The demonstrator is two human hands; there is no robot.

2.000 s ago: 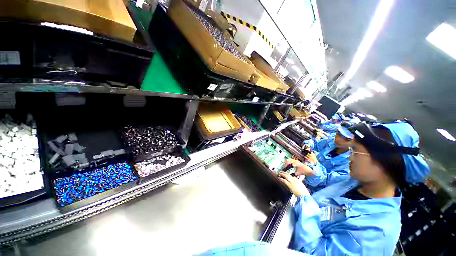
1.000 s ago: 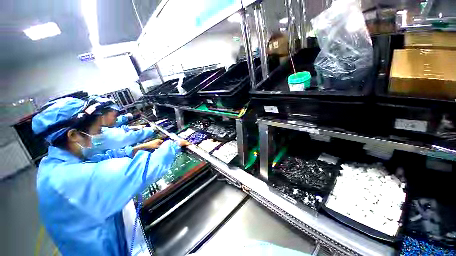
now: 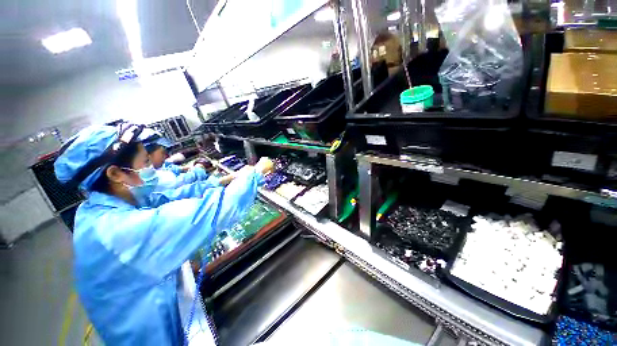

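Note:
Neither of my hands is in view. A pale blue patch, perhaps my sleeve, shows at the bottom edge. Nearest in front of me are the shiny metal plates of the conveyor bench (image 3: 365, 304). A black tray heaped with white pieces (image 3: 511, 260) stands at the right. Left of it is a tray of dark parts (image 3: 423, 226). Small blue components (image 3: 585, 334) and loose grey pieces (image 3: 587, 287) are cut off at the right edge.
Another worker in a blue smock (image 3: 145, 236) reaches one arm over a green circuit board (image 3: 247, 226) towards the parts trays. Conveyor rails (image 3: 406, 287) run along the bench. The shelf above holds black bins, a green tub (image 3: 417, 99), a clear bag (image 3: 482, 54) and cardboard boxes (image 3: 580, 81).
My view has swung from one side of the line to the other, then shifted slightly. Since the previous frame, the other worker's hand has moved up to the trays, uncovering more board.

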